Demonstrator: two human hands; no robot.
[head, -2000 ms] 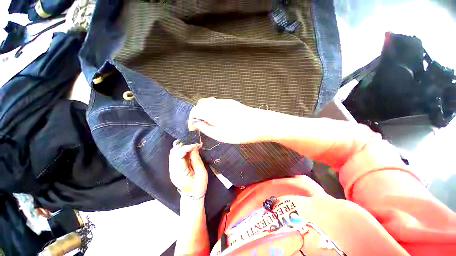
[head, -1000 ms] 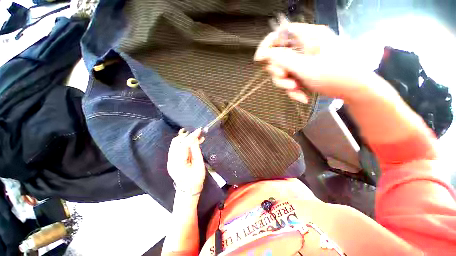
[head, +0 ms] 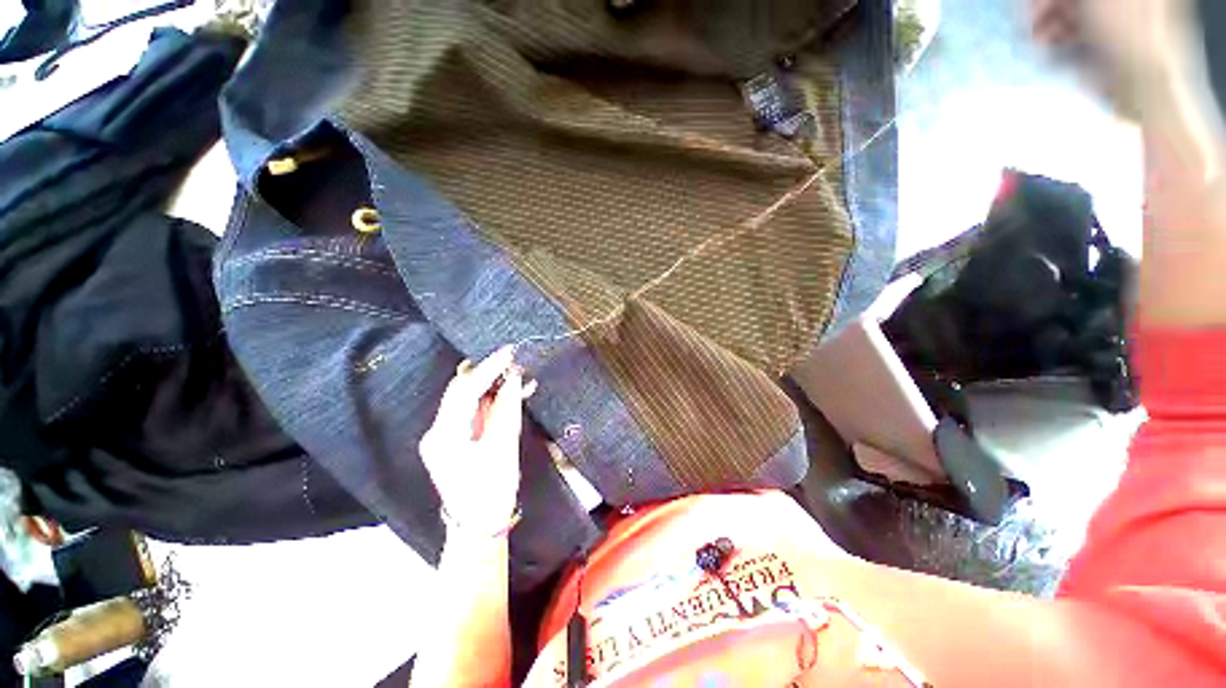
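The lined denim jacket [head: 309, 289] lies spread open, with its brown-olive lining [head: 672, 188] facing up. My left hand [head: 473, 437] pinches the blue-grey front edge [head: 484, 289] at the fingertips. A fine golden-tan thread [head: 726, 234] runs nearly straight from beside those fingertips across the lining toward the upper right. My right hand [head: 1096, 47] is raised in the top right corner, blurred and partly cut off, at the thread's far end; the thread fades in the glare before it. No needle can be made out. A round yellowish button [head: 366, 219] shows on the denim.
Dark garments [head: 148, 363] are heaped at the left. A tan thread cone [head: 88, 634] lies at the lower left. Dark cloth or bags [head: 1022, 289] and a pale flat-sided object [head: 874, 403] are at the right. My orange-red sweatshirt [head: 726, 551] borders the jacket's lower edge.
My right hand has moved from near the left hand, up and right across the lining, to the top right corner, drawing the thread out long. My left hand stays at the edge.
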